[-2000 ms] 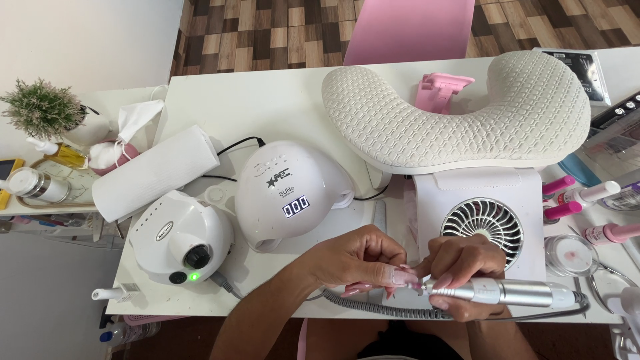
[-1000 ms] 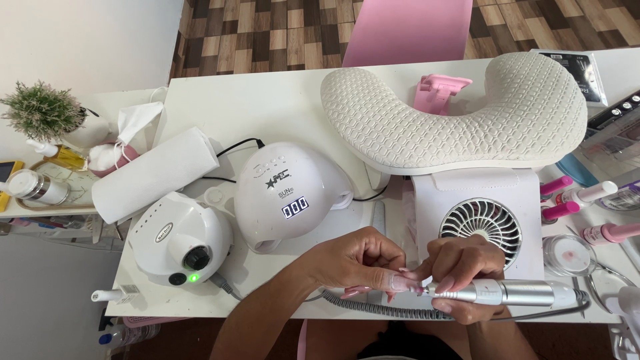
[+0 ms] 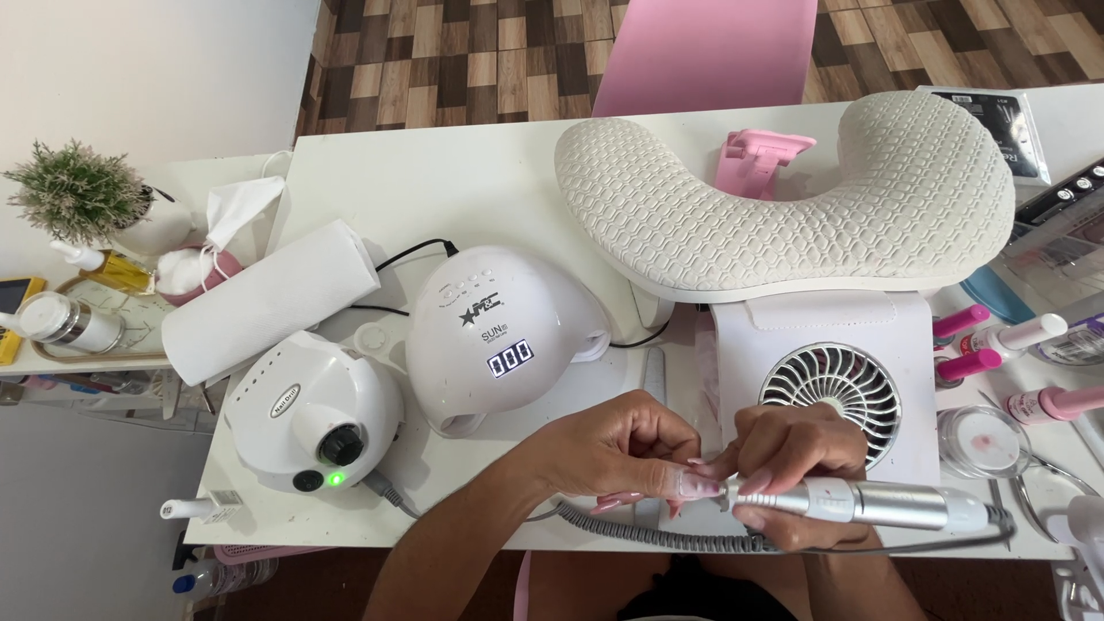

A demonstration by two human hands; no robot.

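Note:
My right hand grips a silver and white nail drill handpiece, its tip at the thumbnail of my left hand. The left thumb points toward the tip, and the other fingers are curled, with long pink nails showing below; no tool is seen in that hand. A grey coiled cord runs under both hands. Behind the right hand is a white dust collector with a round metal fan grille. The white nail drill control unit shows a green light. Between it and the hands stands a white nail lamp with a lit display.
A textured white armrest cushion lies behind the dust collector, near a pink stand. A paper towel roll lies at left. Polish bottles and a small clear jar stand at right. A nail file lies behind my left hand.

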